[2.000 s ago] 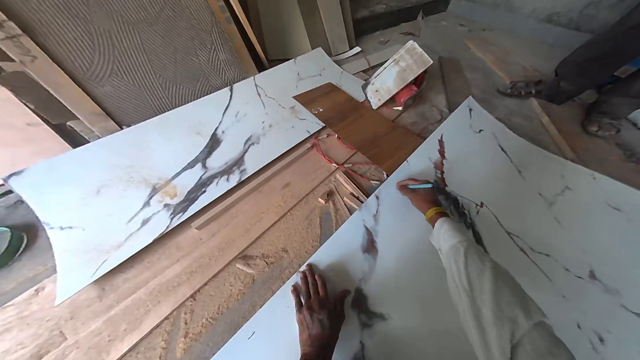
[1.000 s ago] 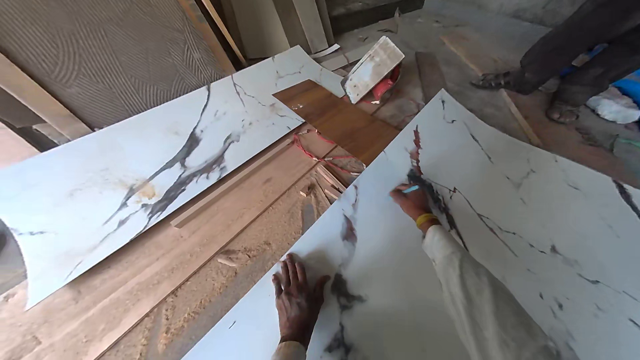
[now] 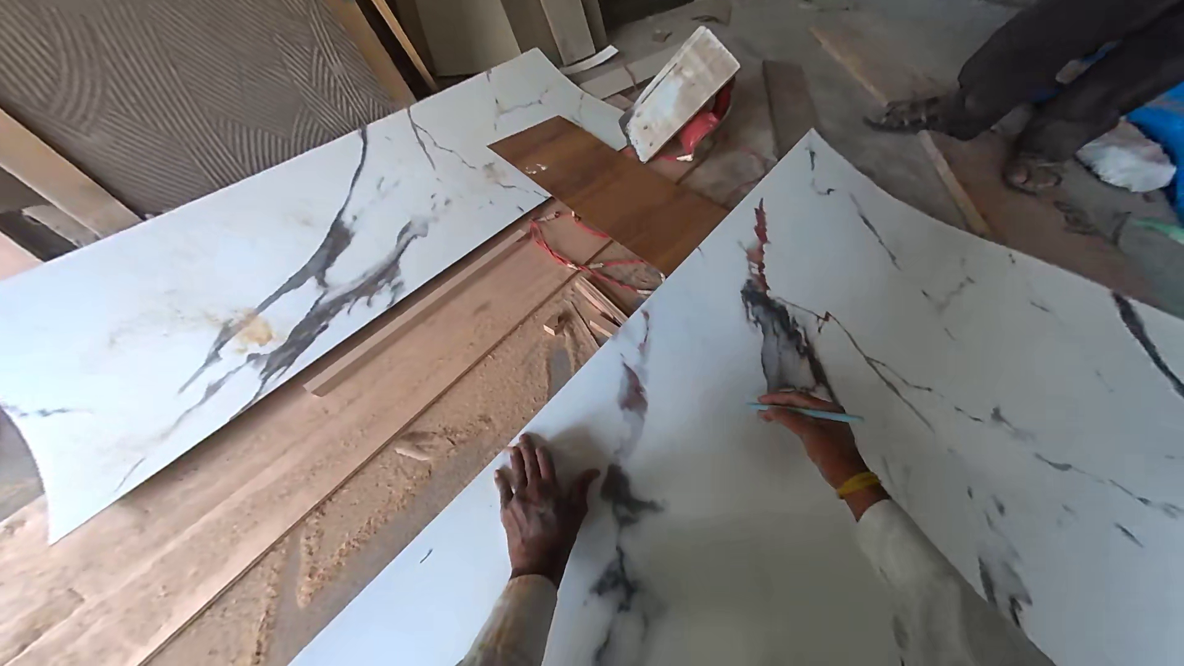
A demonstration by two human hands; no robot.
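Observation:
A large white marble-patterned laminate sheet (image 3: 721, 555) lies in front of me, its far edges curling up. My left hand (image 3: 541, 504) rests palm down near its left edge, fingers spread, holding nothing. In my right hand (image 3: 814, 435) is a thin light-blue pen or pencil (image 3: 837, 416), held crosswise over the sheet, just below a dark grey vein. Whether its tip touches the surface I cannot tell. A yellow band circles my right wrist.
Another marble-patterned sheet (image 3: 185, 268) lies at left over wooden boards (image 3: 370, 407) strewn with sawdust. A brown wood-grain panel (image 3: 610, 194), red wire (image 3: 564, 259) and a dirty white board over a red object (image 3: 684, 92) are beyond. A person's legs (image 3: 1045, 74) show at upper right.
My right hand has moved back toward me along the sheet, from beside the dark vein to below it, still holding the pen or pencil. My left hand stays flat near the edge.

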